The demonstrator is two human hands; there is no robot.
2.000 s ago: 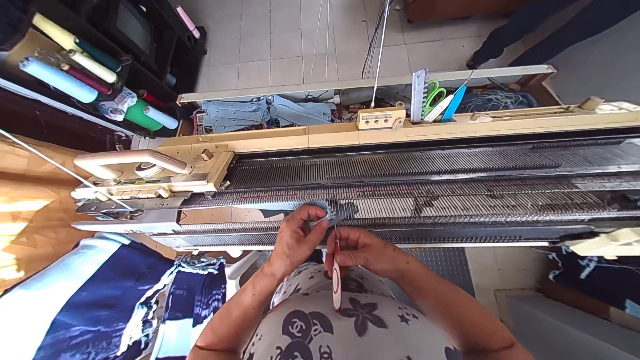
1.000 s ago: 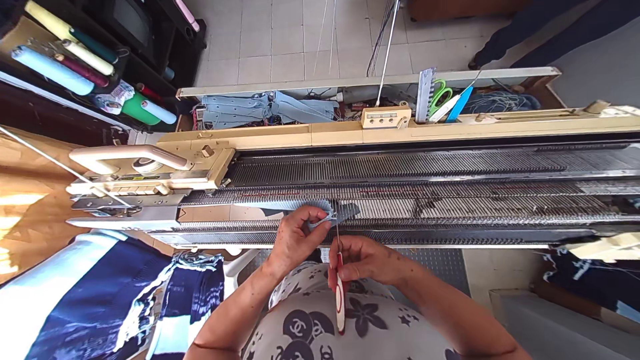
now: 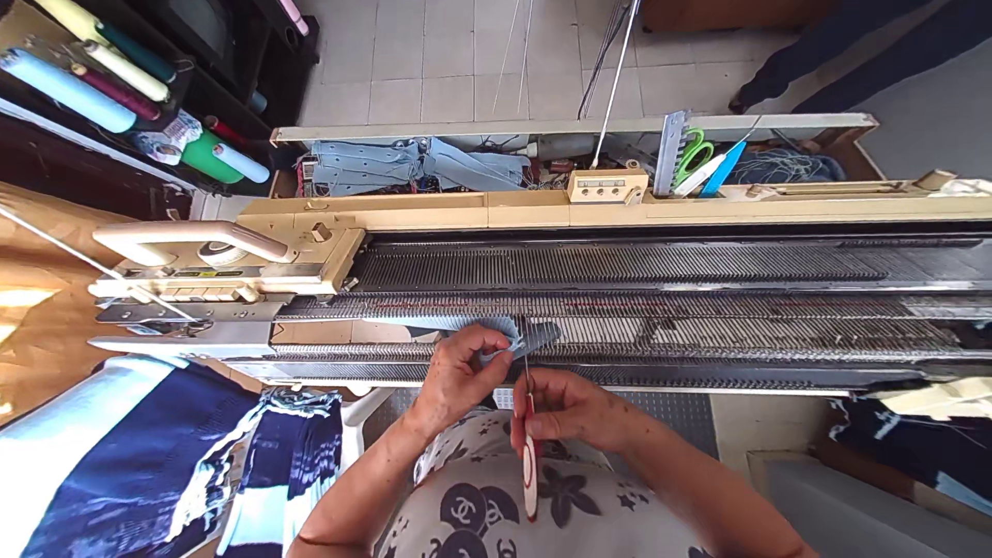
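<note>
My left hand point(image 3: 465, 368) pinches the end of a light blue knitted strip point(image 3: 508, 329) at the front bed of a knitting machine point(image 3: 434, 263). The strip runs left from my fingers along the needles. Just right of it, my right hand point(image 3: 562, 407) grips the red and white handle of a latch-type hand tool point(image 3: 530, 465), its thin metal shaft pointing up to the knitting. Its exact tip is too small to make out. The machine's carriage point(image 3: 209, 256) rests at the left end of the beds.
Behind the beds, a wooden tray point(image 3: 573, 124) holds folded light blue knit pieces point(image 3: 364, 164), green-handled scissors point(image 3: 695, 153), a ruler point(image 3: 669, 155) and yarn. Yarn cones point(image 3: 70, 87) stand at upper left. Navy and white knitwear point(image 3: 155, 457) hangs at lower left. Another person's legs point(image 3: 829, 58) show at upper right.
The tool's handle, tilted earlier, now stands more upright in my right hand, with its shaft reaching the knitting. My left hand keeps its pinch at nearly the same place.
</note>
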